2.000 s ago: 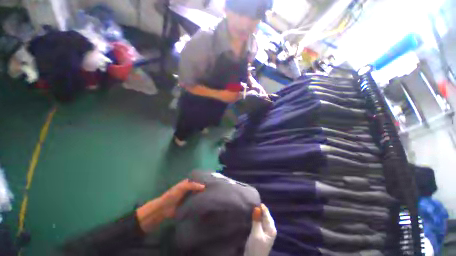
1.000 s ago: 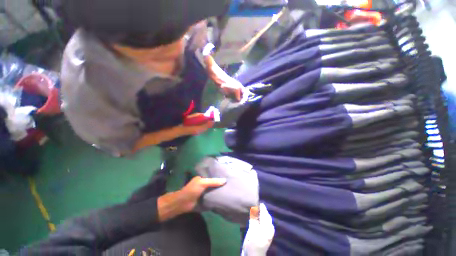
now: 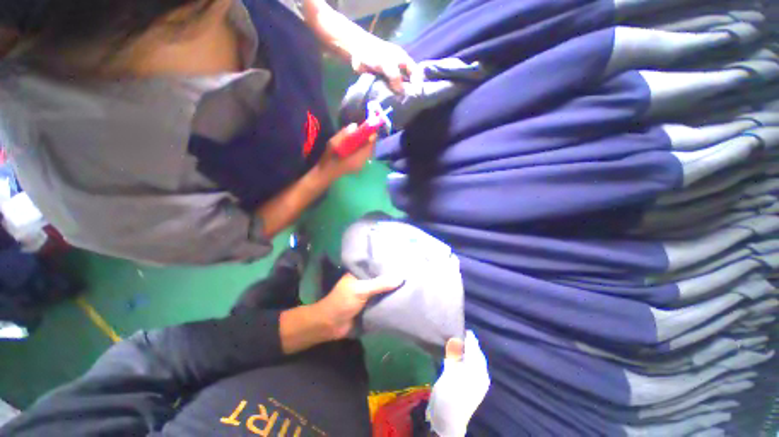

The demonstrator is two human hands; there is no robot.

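A plain grey garment part (image 3: 414,277) is stretched between my hands at the lower middle. My bare left hand (image 3: 346,305) grips its left side, thumb on top. My gloved right hand (image 3: 461,375) holds its lower right edge; the white glove leaves a fingertip showing. Whether the right hand holds a tool cannot be seen. The grey part lies against the row of hanging garments (image 3: 555,188), with navy bodies and grey upper ends.
Another person (image 3: 128,162) stands close at the upper left, holding a red-handled tool (image 3: 357,139) and a grey garment end at the row. A red and yellow item (image 3: 401,411) lies low, beside my dark clothing. Yellow tape (image 3: 100,319) marks the green floor (image 3: 171,294).
The view has moved closer to the other person and the row. The grey part has turned from dark and bunched to flatter and lighter, still in both hands.
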